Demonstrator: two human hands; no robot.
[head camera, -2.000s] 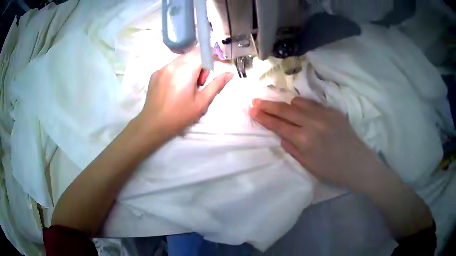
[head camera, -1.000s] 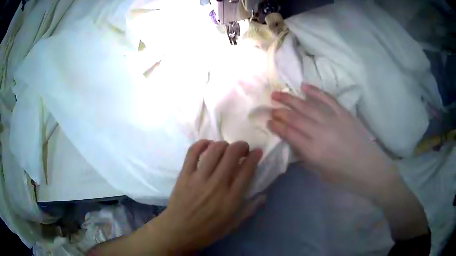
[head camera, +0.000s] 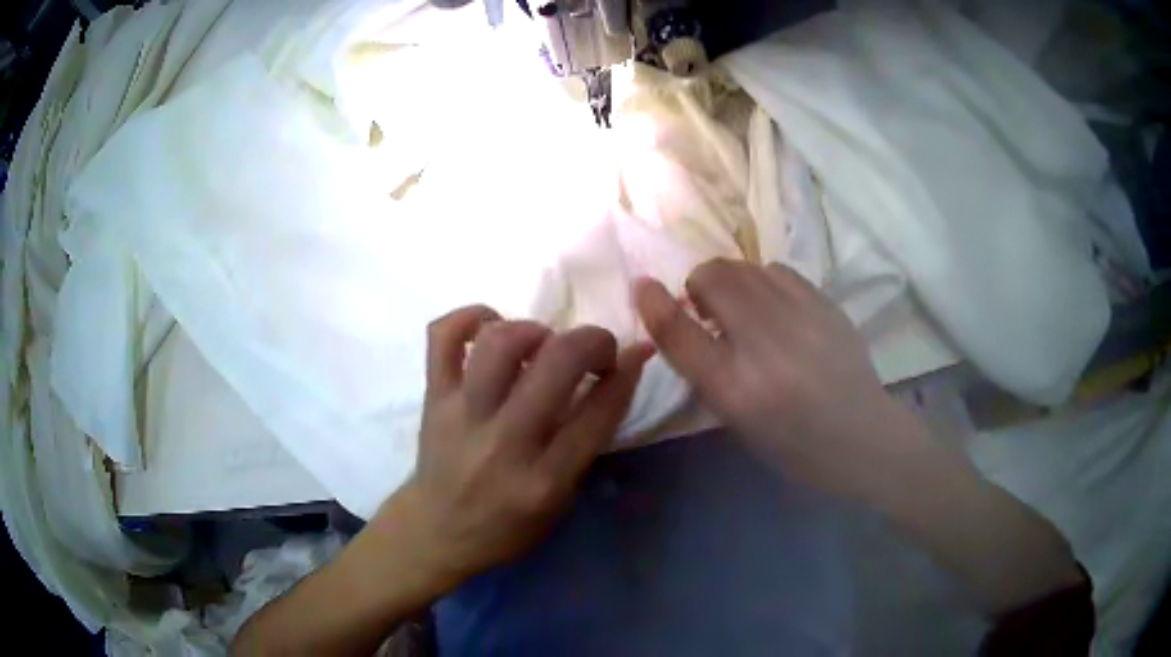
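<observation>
White garment cloth (head camera: 321, 270) covers the machine table in front of me and is overexposed under the lamp. My left hand (head camera: 520, 411) is at the cloth's near edge with curled fingers, thumb and fingertips pinching the cloth. My right hand (head camera: 771, 366) is just right of it, its thumb and fingers closed on the same cloth, fingertips nearly touching my left. The presser foot (head camera: 600, 100) stands beyond my hands, over the cloth. A cream strip of cloth (head camera: 768, 180) runs down right of the foot. The fingertips' exact hold is partly hidden.
The sewing machine head (head camera: 584, 36) is at the top centre, with a cream round knob (head camera: 683, 54) beside it. Layered cream-white cloth (head camera: 45, 321) hangs along the left edge. More white cloth (head camera: 976, 218) lies at right. The table's front edge (head camera: 218, 494) shows at lower left.
The left hand left the foot and came down to the near cloth edge. The right hand has moved slightly left and closed its fingers on the cloth. The near cloth has been drawn up and bunched.
</observation>
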